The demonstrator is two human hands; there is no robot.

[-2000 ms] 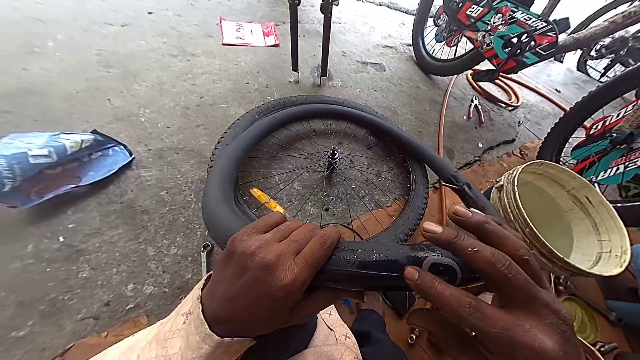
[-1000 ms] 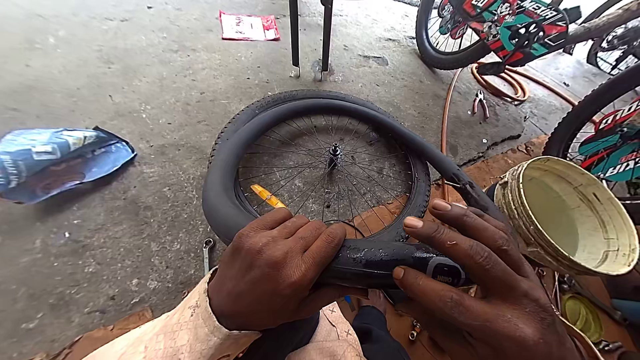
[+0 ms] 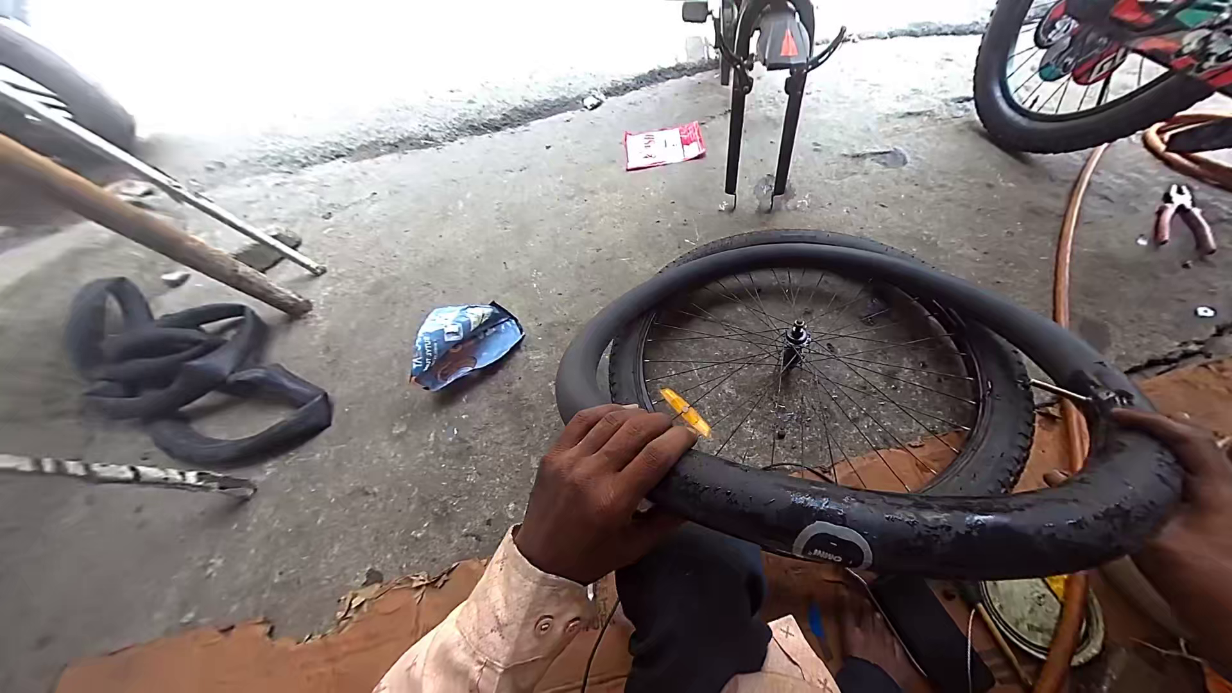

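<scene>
An inflated black bicycle inner tube [image 3: 924, 525], wet along its near side, is held above a spoked bicycle wheel [image 3: 797, 337] with its tyre, which lies flat on the floor. My left hand [image 3: 602, 486] grips the tube at its near left. Around its right end, close to the metal valve stem [image 3: 1059, 390], my right hand [image 3: 1189, 510] is closed, partly cut off by the frame edge. An oval patch [image 3: 833, 547] is stuck on the near stretch of tube between my hands. A yellow reflector [image 3: 685, 412] sits among the spokes beside my left hand.
Deflated inner tubes [image 3: 241, 371] lie at left under a wooden pole [image 3: 154, 226]. A blue packet [image 3: 467, 345] and a red-white packet [image 3: 664, 146] lie on the concrete. A bicycle fork [image 3: 760, 125] stands ahead; pliers [image 3: 1184, 219], a hose [image 3: 1070, 231] and another bicycle [image 3: 1088, 77] are right.
My right hand has moved from beside the patch to the tube's right end by the valve. The patched stretch, earlier partly under my fingers, is uncovered. The view has swung left.
</scene>
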